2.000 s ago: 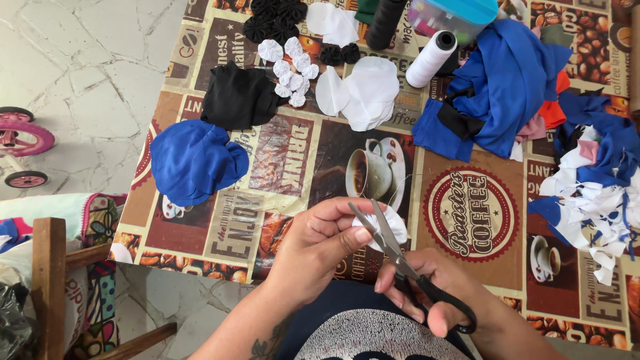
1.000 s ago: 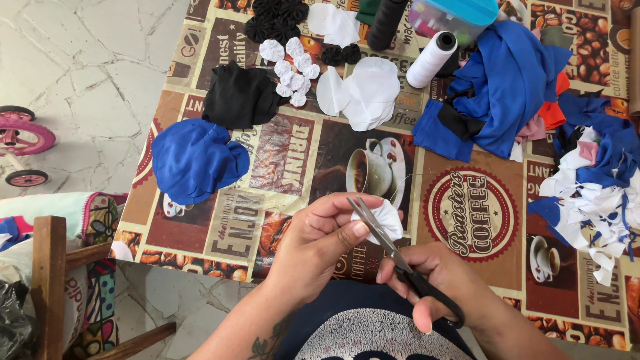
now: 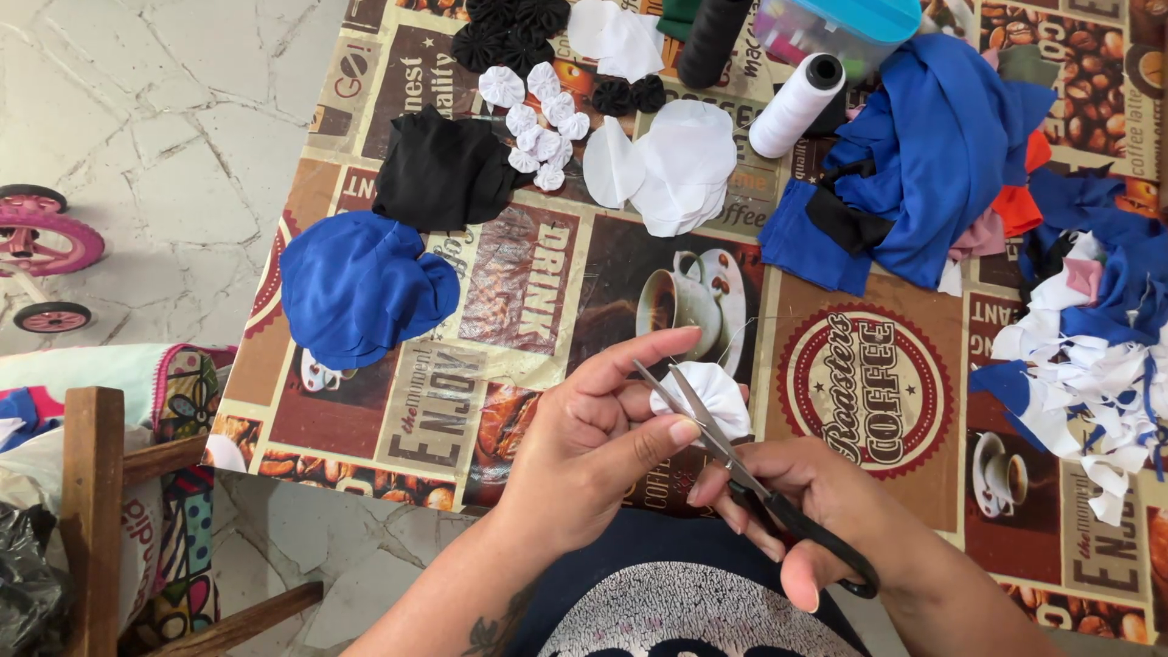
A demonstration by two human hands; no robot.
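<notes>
My left hand (image 3: 598,438) pinches a gathered white fabric circle (image 3: 716,400) between thumb and fingers, its index finger raised. Black-handled scissors (image 3: 766,497) are in my right hand (image 3: 803,493), their blades slightly parted across the near face of the white fabric. A thin thread rises from the fabric's upper edge. Farther up the table lie flat white fabric circles (image 3: 689,164), small gathered white rosettes (image 3: 545,128) and black rosettes (image 3: 511,32). A white thread spool (image 3: 796,105) leans beside a blue-lidded plastic container (image 3: 839,27).
A stack of blue fabric circles (image 3: 360,283) and black fabric (image 3: 447,169) lie at the left. Blue cloth (image 3: 931,155) and a heap of scraps (image 3: 1086,365) cover the right side. A wooden chair (image 3: 91,511) stands by the table's left corner, with a pink-wheeled toy (image 3: 46,242) beyond.
The white fabric has turned in my left hand and shows its round, gathered face. My left index finger has lifted away from it. A thread now shows above the fabric.
</notes>
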